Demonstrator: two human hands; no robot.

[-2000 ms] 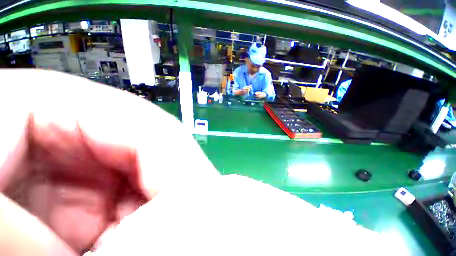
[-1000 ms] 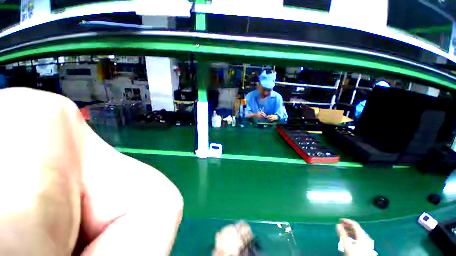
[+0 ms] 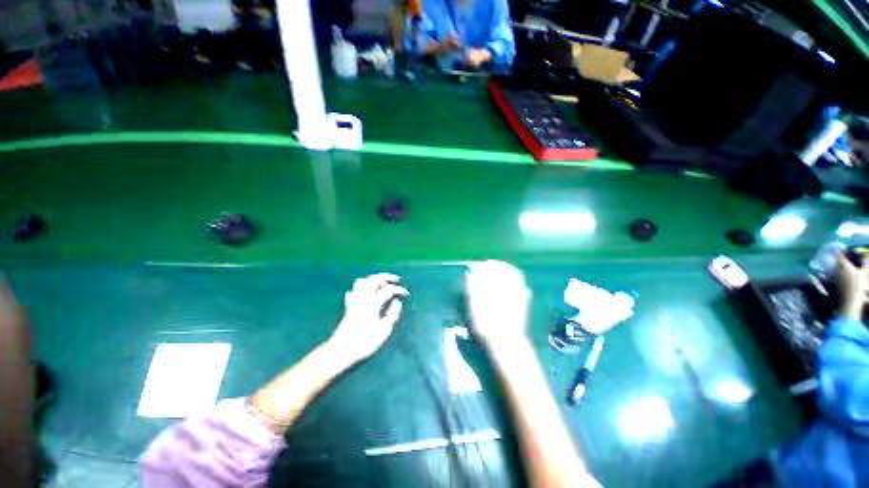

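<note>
My left hand (image 3: 373, 310) is over the clear work mat with its fingers curled. A small dark spot shows between its thumb and fingers; I cannot tell if it is a held part. My right hand (image 3: 497, 297) is blurred, to the right of my left hand and apart from it; its fingertips and any content are unclear. A narrow white strip (image 3: 462, 364) lies between my forearms. To the right are a crumpled white wiping cloth (image 3: 600, 307), a small round dark item (image 3: 569, 334) and a pen-like tool (image 3: 586, 372).
Several black lens units stand spaced along the green surface, one (image 3: 392, 210) beyond my left hand. A white sheet (image 3: 186, 379) lies left. A black parts tray (image 3: 796, 324) and a neighbour's blue sleeve (image 3: 846, 367) are right. A red-edged tray (image 3: 541, 122) and another person are across.
The view has tilted down, showing both forearms and the mat. The large, close skin-coloured shape has shrunk to a brown blur at the left edge. The cloth and pen-like tool are now visible.
</note>
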